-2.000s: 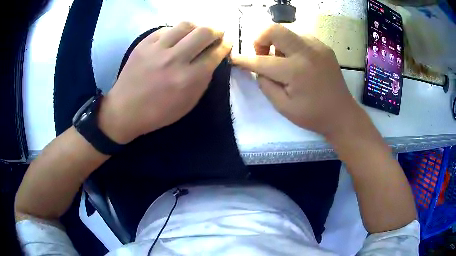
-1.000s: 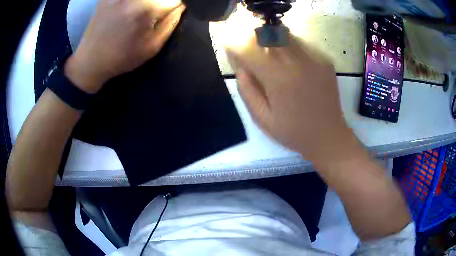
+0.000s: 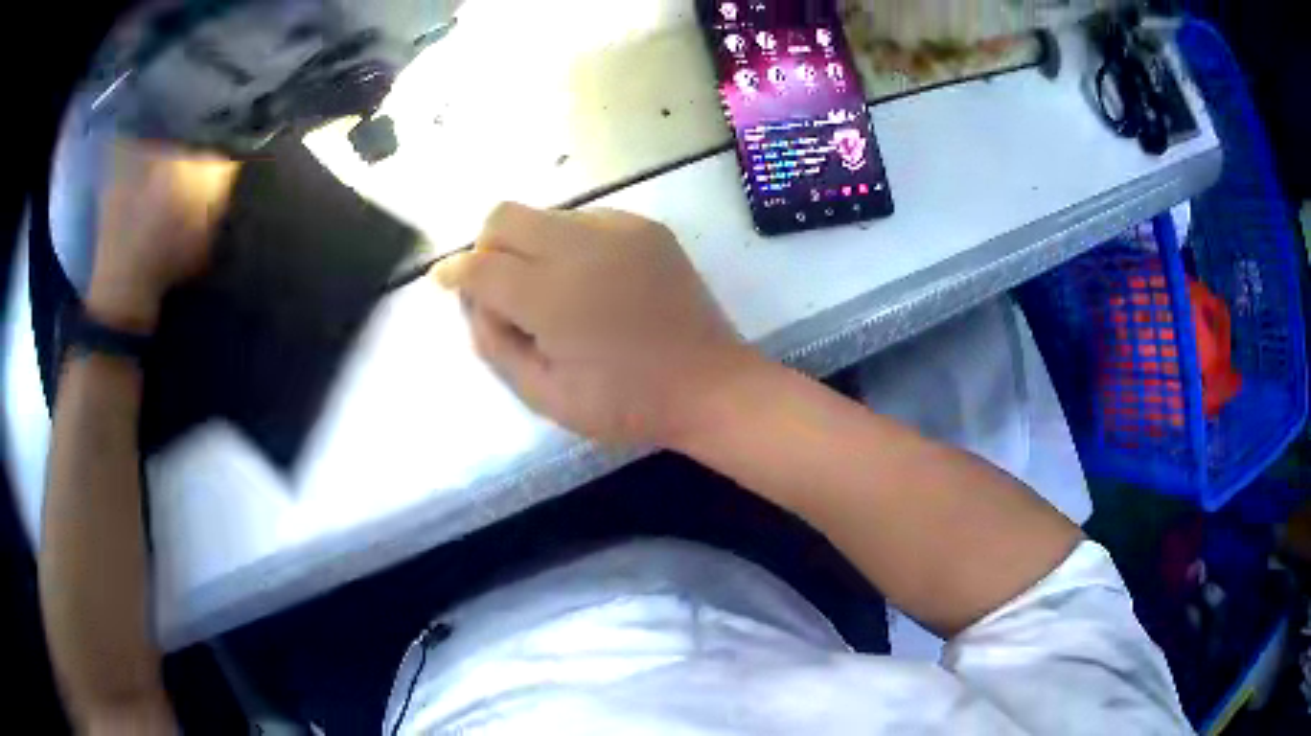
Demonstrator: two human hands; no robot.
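Observation:
A black fabric panel (image 3: 273,302) lies on the white table at the left, slightly blurred, with a pointed lower corner. My left hand (image 3: 166,230), with a black wristband, is at its upper left, blurred, fingers curled on the cloth. My right hand (image 3: 590,324) is right of the panel, fingers curled in, fingertips close to the panel's right corner. Whether it pinches anything is hidden. The sewing machine head (image 3: 288,72) is dark and blurred at the upper left, above the panel, with bright lamp glare beside it.
A lit smartphone (image 3: 798,122) lies on the machine table (image 3: 949,216) beyond my right hand. A small black cable bundle (image 3: 1129,86) lies at the table's far right. A blue plastic basket (image 3: 1244,273) with an orange-red item is below the right edge. A rust-brown stain marks the machine bed.
The view has turned to the right, so table and phone appear shifted left. The hands have parted since the oldest frame, and my right hand is now off the needle area.

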